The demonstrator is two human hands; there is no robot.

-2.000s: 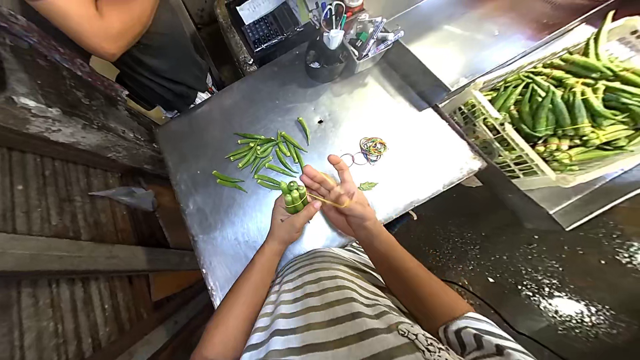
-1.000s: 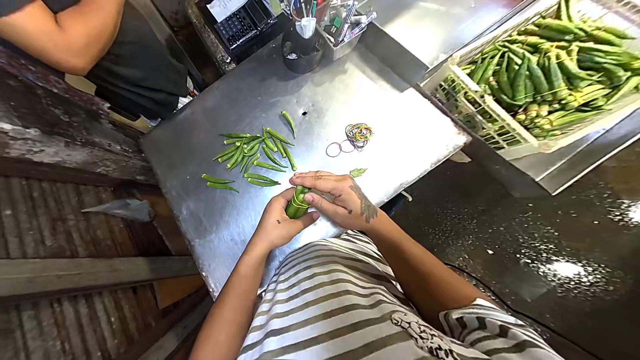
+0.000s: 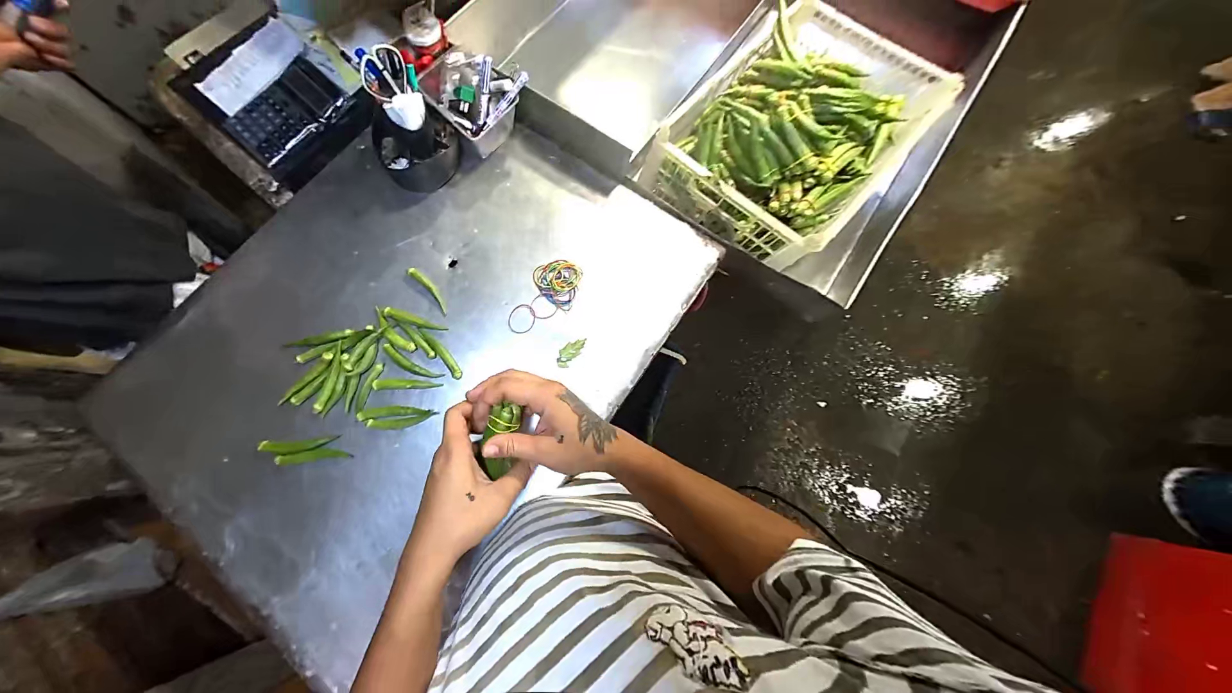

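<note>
My left hand [image 3: 472, 486] and my right hand [image 3: 539, 419] are both closed around a small upright bundle of okra [image 3: 502, 422] at the near edge of the metal table. A yellow rubber band circles the bundle near its top; its lower part is partly hidden by my fingers. Loose okra pods [image 3: 356, 366] lie in a spread pile to the left of my hands, with two more [image 3: 306, 450] nearer the table's left side. Beyond my right hand are a tangle of coloured rubber bands [image 3: 558, 281] and a small green leaf [image 3: 571, 352].
A white plastic crate [image 3: 736, 207] of banded okra bundles stands in a metal tray at the upper right. A black pen cup [image 3: 416, 154] and a clear container of markers [image 3: 489, 135] sit at the table's far edge. A person's hand [image 3: 37, 43] shows at top left.
Two seconds ago my right hand was stretching a rubber band beside the bundle with spread fingers; now it grips the banded bundle. The view has shifted.
</note>
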